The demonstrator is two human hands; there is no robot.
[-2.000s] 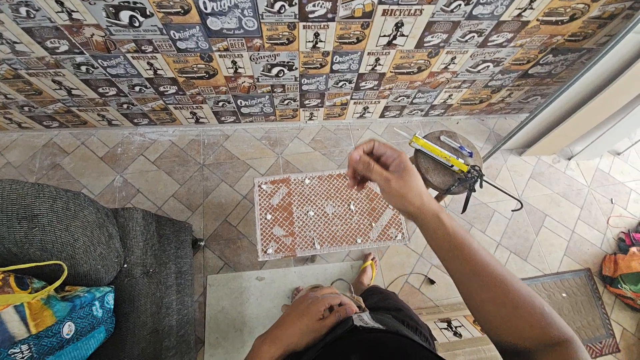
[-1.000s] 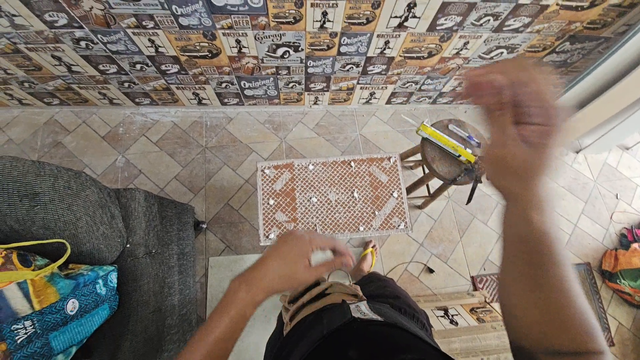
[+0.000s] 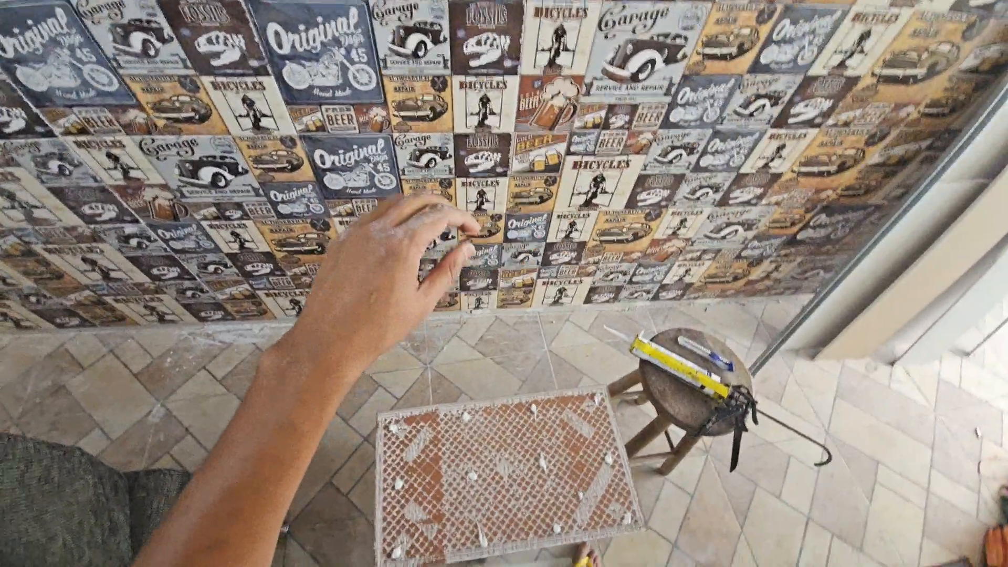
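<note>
My left hand (image 3: 386, 268) is raised in front of the patterned wall, thumb and fingertips curved with a gap between them and nothing held. My right hand is out of the frame. Lower down lies a rectangular panel (image 3: 512, 480) with a crosshatched mesh surface, reddish-brown beneath, dotted with white dabs. To its right, a round wooden stool (image 3: 669, 394) bears a caulking gun (image 3: 740, 405) with a yellow cartridge (image 3: 681, 366) and a blue and white tube-like object (image 3: 705, 352).
The wall (image 3: 488, 157) is covered with vintage car, motorcycle, bicycle and beer pictures. A dark grey upholstered seat (image 3: 63, 504) stands at lower left. Patterned floor tiles (image 3: 850, 472) run below the wall. A pale frame (image 3: 890, 283) rises at right. Part of a foot (image 3: 584, 555) shows below the panel.
My left hand has risen from near my lap to in front of the wall. My right hand, raised at the right a second ago, has left the view. The view has shifted up toward the wall.
</note>
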